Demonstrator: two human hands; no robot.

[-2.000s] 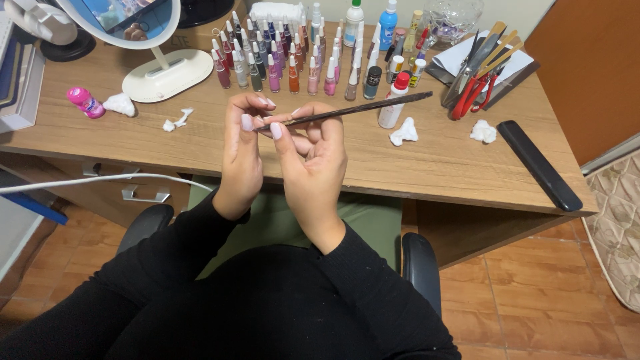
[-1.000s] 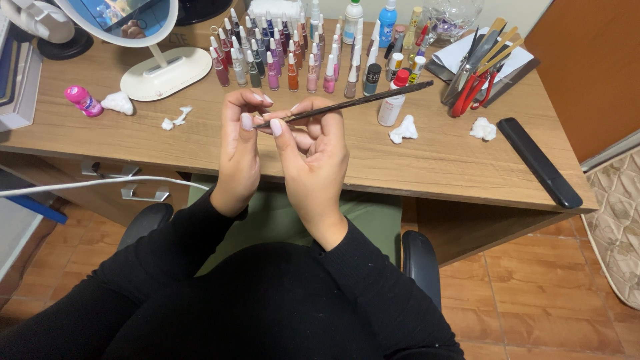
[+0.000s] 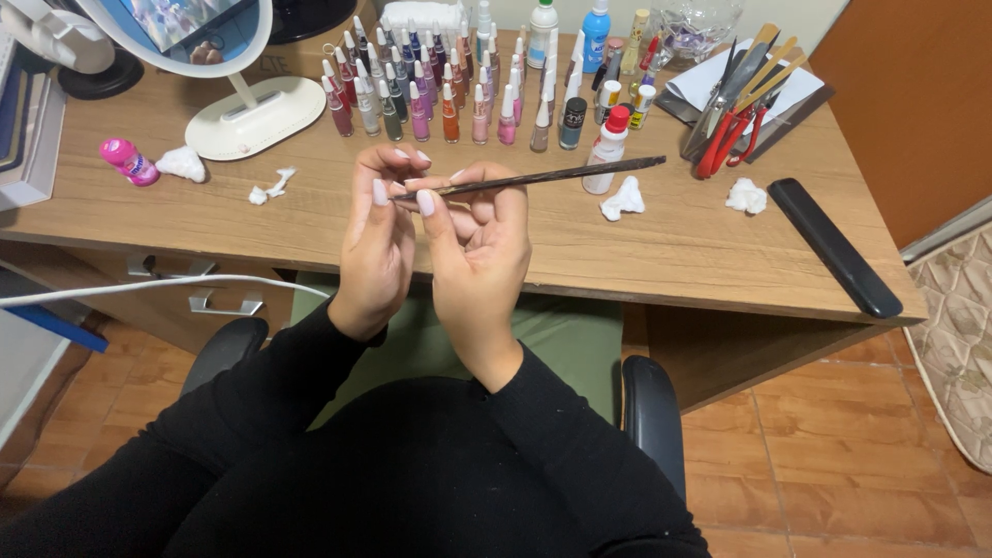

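Observation:
My right hand [image 3: 480,240] grips a thin dark stick [image 3: 542,177] between thumb and fingers, above the desk's front edge. The stick slants up to the right, past a white bottle with a red cap [image 3: 604,151]. Its left tip is at the fingertips of my left hand [image 3: 380,232], whose fingers are curled with the thumb raised beside them. Whether the left fingers pinch the tip or only touch it is hard to tell. Behind the hands stand rows of nail polish bottles [image 3: 451,116]. Cotton pieces [image 3: 622,198] lie on the desk at both sides.
On the wooden desk [image 3: 697,256] are a round mirror on a white base [image 3: 256,120], a pink bottle [image 3: 129,161], scissors with red handles [image 3: 725,143] and a long black case [image 3: 835,248] near the right edge. A white cable [image 3: 155,285] crosses at left. Chair armrests [image 3: 653,418] flank me.

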